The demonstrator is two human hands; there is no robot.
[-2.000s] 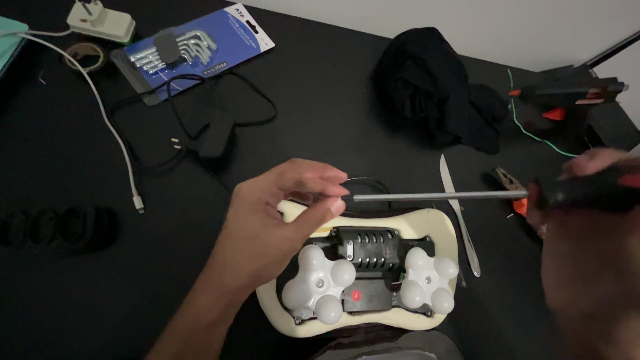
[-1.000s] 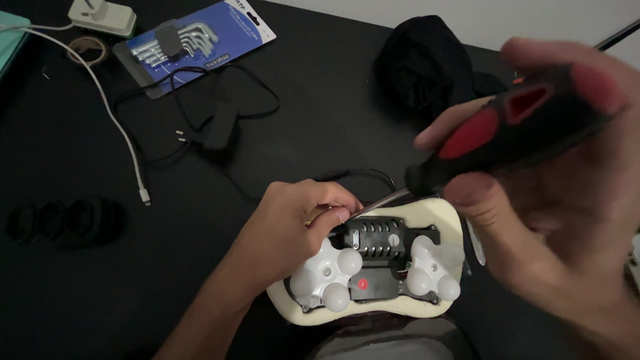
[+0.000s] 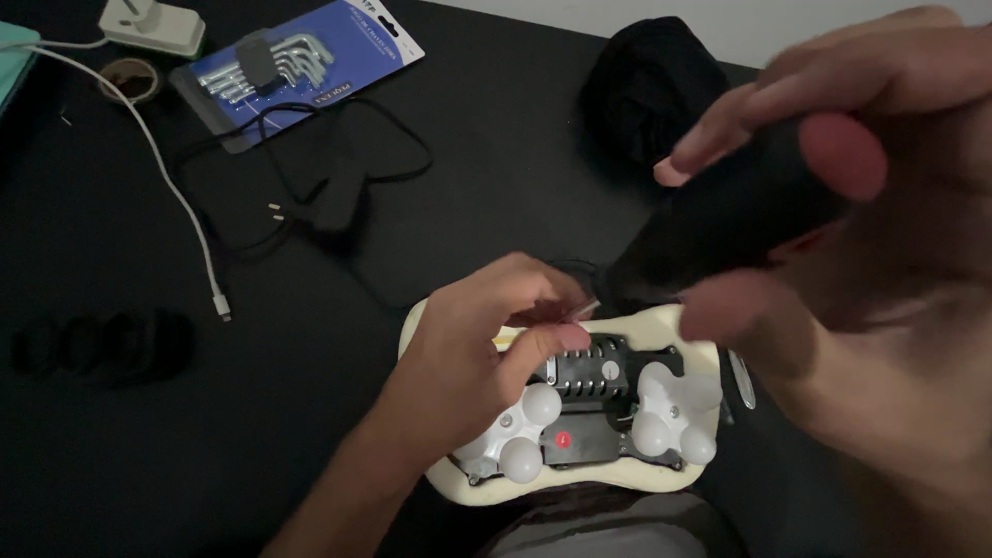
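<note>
My right hand (image 3: 821,310) holds the black and red handle of a screwdriver (image 3: 736,209), blurred and close to the camera. Its shaft points down toward my left hand (image 3: 496,333), whose thumb and fingers pinch the metal shaft near the upper edge of an opened massage pillow unit. The unit has a cream foam rim (image 3: 666,484), a black slotted motor housing (image 3: 585,380) and two white four-knobbed massage heads, one on the right (image 3: 674,415) and one on the left (image 3: 508,422), partly under my left hand. The screwdriver's tip is hidden by my fingers.
A hex key set on a blue card (image 3: 302,66) lies at the upper left, near a black power adapter (image 3: 333,209) with its cord, a white cable (image 3: 174,186) and a tape roll (image 3: 130,80). Black cloth (image 3: 651,85) lies behind; a knife blade (image 3: 742,380) shows at right.
My right hand has swung the screwdriver from lying nearly level at the right to slanting down over the unit, its handle now nearer the camera. My left hand stays at the unit's upper edge.
</note>
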